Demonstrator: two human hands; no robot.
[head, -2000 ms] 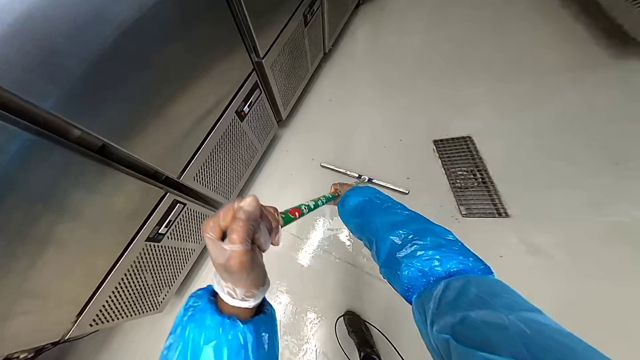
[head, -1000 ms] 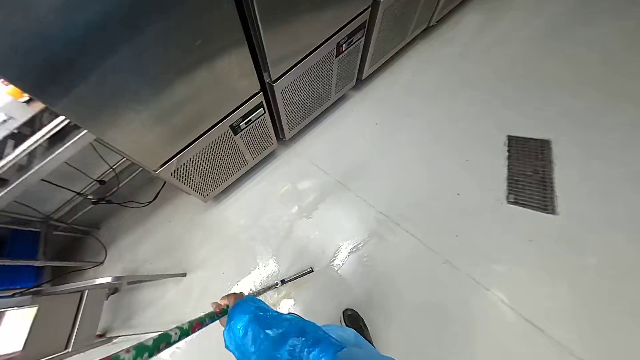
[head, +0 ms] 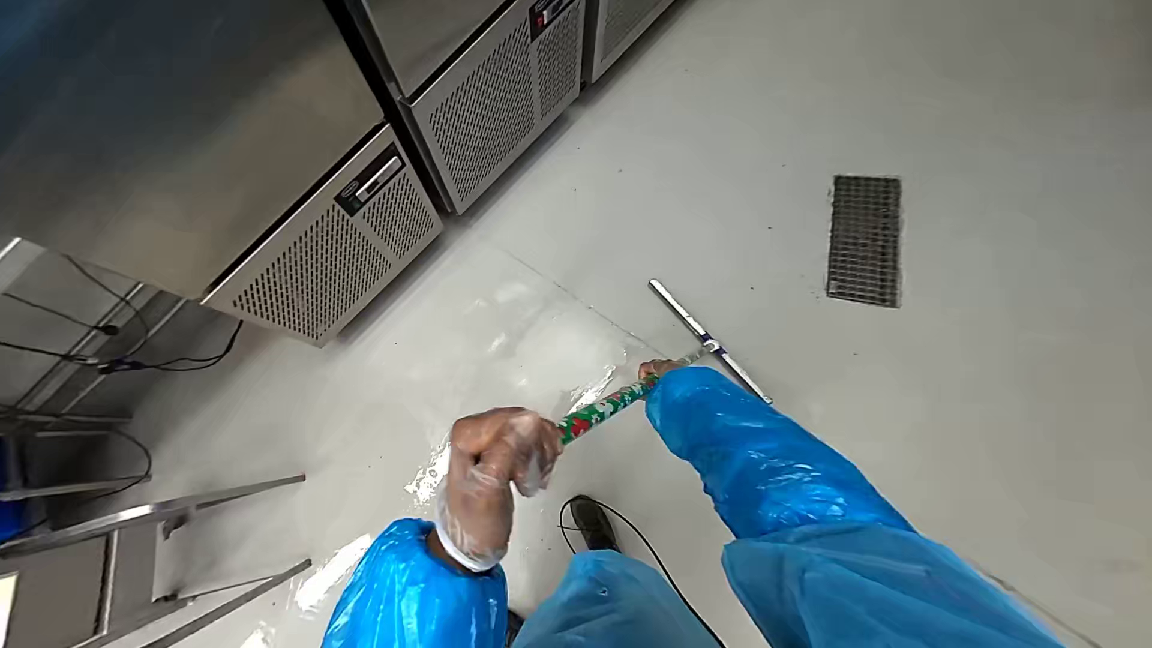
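A floor squeegee has a long handle wrapped in green, red and white patterned covering. My left hand, in a clear disposable glove, is closed round the upper part of this handle. Farther down it, my right hand grips the handle near the head, partly hidden by its blue plastic sleeve cover. The straight squeegee blade lies on the grey floor just beyond my right hand, slanting from upper left to lower right. Wet, shiny patches show on the floor left of the blade.
Stainless steel refrigerated cabinets with perforated panels line the upper left. A metal drain grate is set in the floor at right. Metal stand legs and black cables are at left. A dark shoe and a thin black cord are near my legs.
My left hand, out of view one second ago, is again in view on the handle. The squeegee head has moved rightward across the floor, toward the drain side.
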